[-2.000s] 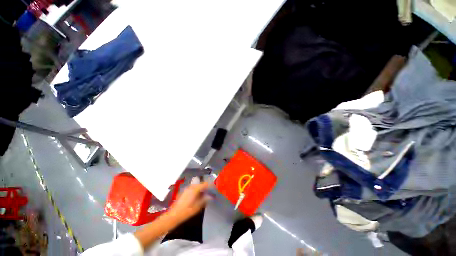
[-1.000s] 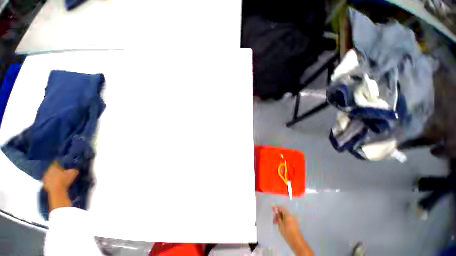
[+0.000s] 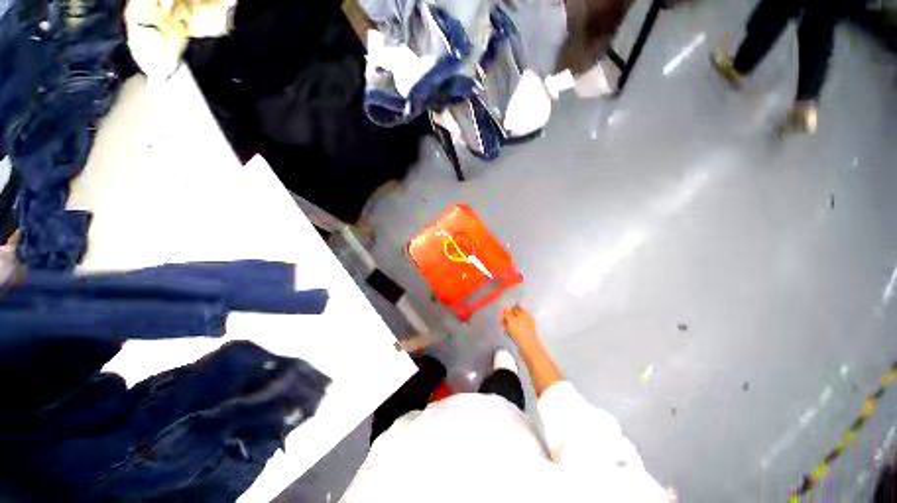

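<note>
Dark blue jeans (image 3: 167,418) lie on the left of the white worktable (image 3: 325,354), cut off by the picture's left edge. A long blue denim piece (image 3: 187,295), blurred, stretches above them. My right hand (image 3: 518,320) is low over the floor beside the near edge of the red stool, fingers curled; it is too small to tell whether it holds anything. Scissors with yellow loops (image 3: 459,250) lie on the red stool (image 3: 438,263). My left hand does not show clearly; a small pale patch at the left edge cannot be made out.
More blue denim (image 3: 59,128) is piled at the upper left. Grey-blue garments with white pocket cloth (image 3: 462,64) hang at the top centre, near a large black cloth mass (image 3: 295,118). A person's legs (image 3: 811,59) are at the upper right. Yellow-black tape (image 3: 841,447) crosses the floor.
The view has swung right, so the table now lies left. My left hand, on the jeans a second ago, is no longer clearly visible. The denim is spread differently, with a long piece stretched out.
</note>
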